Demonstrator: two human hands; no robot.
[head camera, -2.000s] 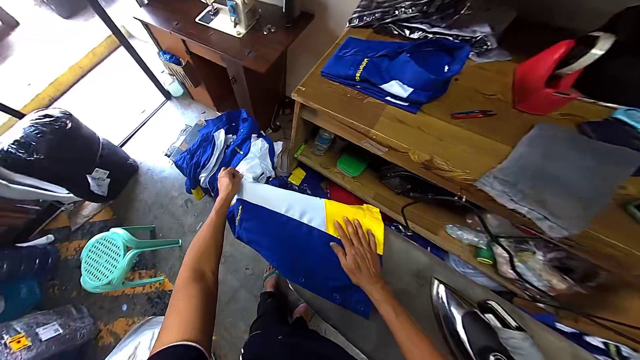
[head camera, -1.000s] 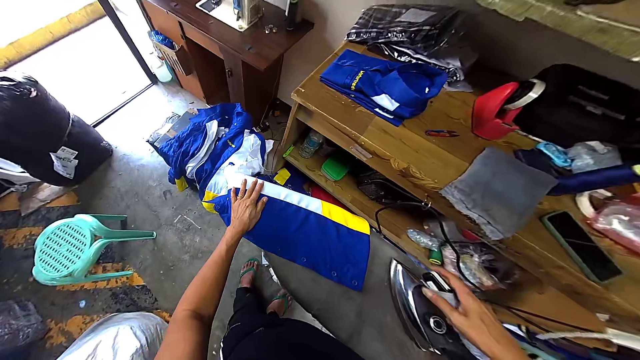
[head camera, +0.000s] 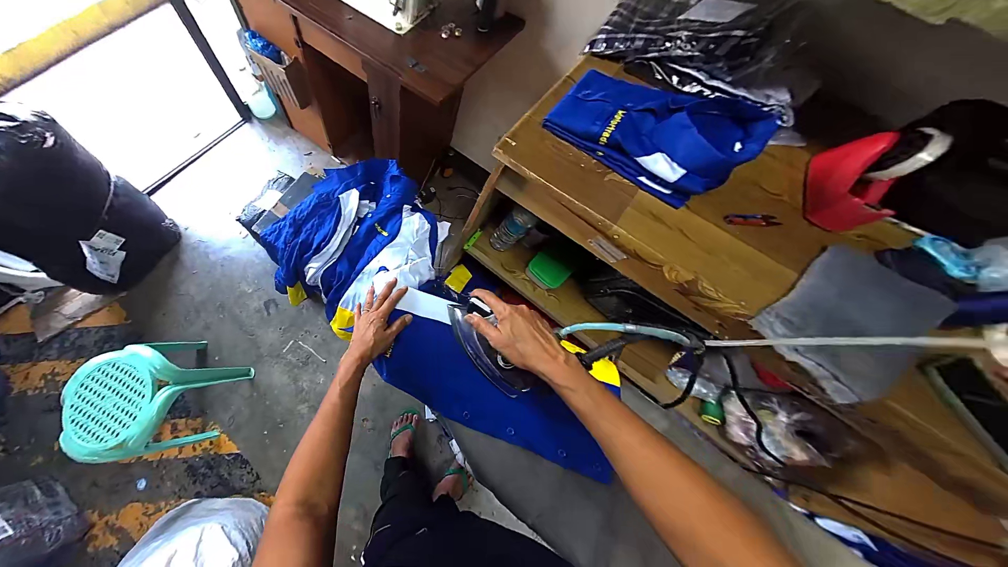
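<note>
A blue garment with white and yellow bands (head camera: 441, 366) lies spread out in front of me. Its bunched blue and white part (head camera: 354, 232) is just beyond, to the left. My right hand (head camera: 524, 331) is wrapped around the handle of a clothes iron (head camera: 484, 354), whose soleplate rests on the blue and white cloth. A pale blue hose and a dark cord run off to the right from it. My left hand (head camera: 376, 323) lies on the garment left of the iron, fingers spread, holding nothing. The surface under the cloth is hidden.
To the right stands a wooden table with a shelf (head camera: 622, 213), bearing a folded blue garment (head camera: 654, 142), a red object (head camera: 846, 181) and a grey cloth (head camera: 854, 323). A green plastic stool (head camera: 110, 402) and a black wrapped bundle (head camera: 79, 197) are at left. A sewing machine table (head camera: 409, 55) stands ahead.
The right hand lay on the yellow band two seconds ago, then held the iron at the right; now the iron is on the garment. The left hand, earlier pinching the white band, lies spread.
</note>
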